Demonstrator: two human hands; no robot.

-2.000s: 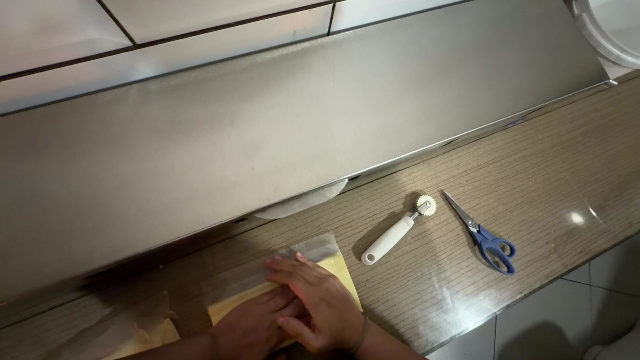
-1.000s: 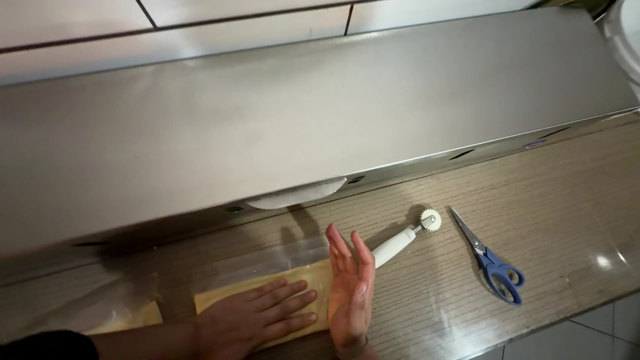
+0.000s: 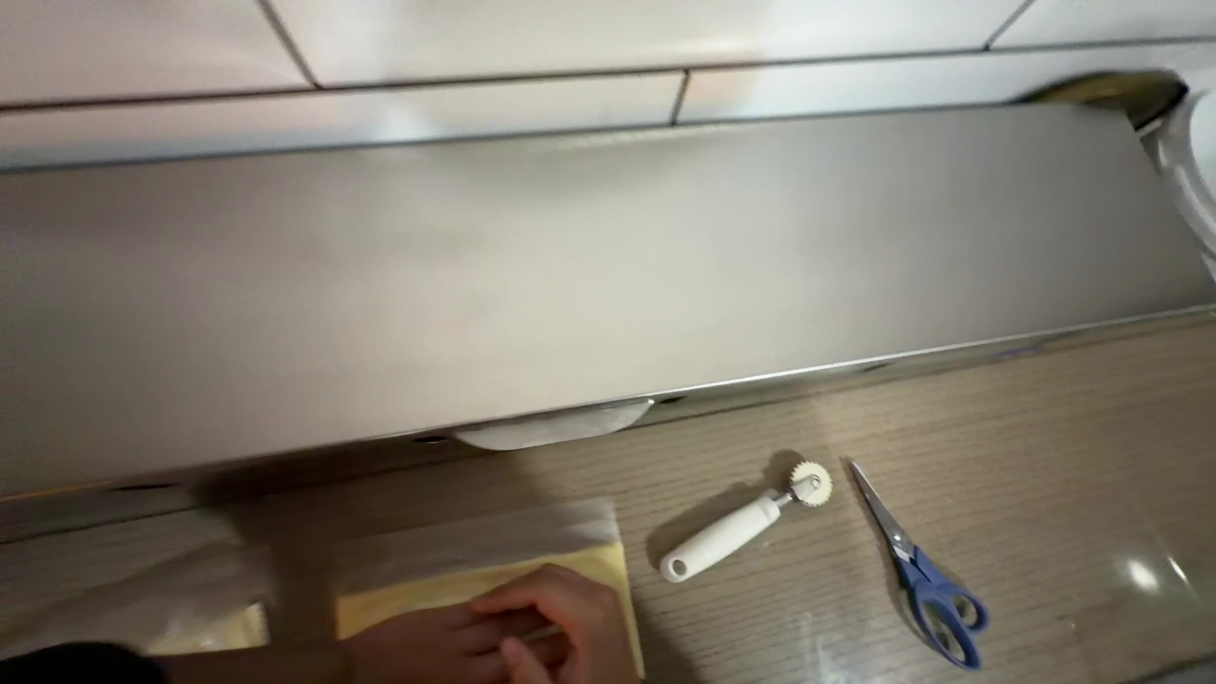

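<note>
A flat yellow sheet, with clear plastic film reaching past its far edge, lies at the bottom of the head view. My left hand rests low over it, its fingers partly covered. From the right, my right hand bends over the left fingers, thumb apart; neither hand appears to hold anything. Right of the sheet is a white-handled pastry wheel with a toothed pale wheel. Farther right lie blue-handled scissors, their blades pointing away from me.
A long brushed-metal box or housing runs along the tiled wall behind the wood-grain counter. A whitish curved flap juts from its front edge. Another yellow piece under film lies left, beside my dark sleeve. A white rounded object stands far right.
One second ago my right hand was raised upright at the sheet's right side; now it is lowered over my left fingers. The pastry wheel's handle, partly covered then, shows fully.
</note>
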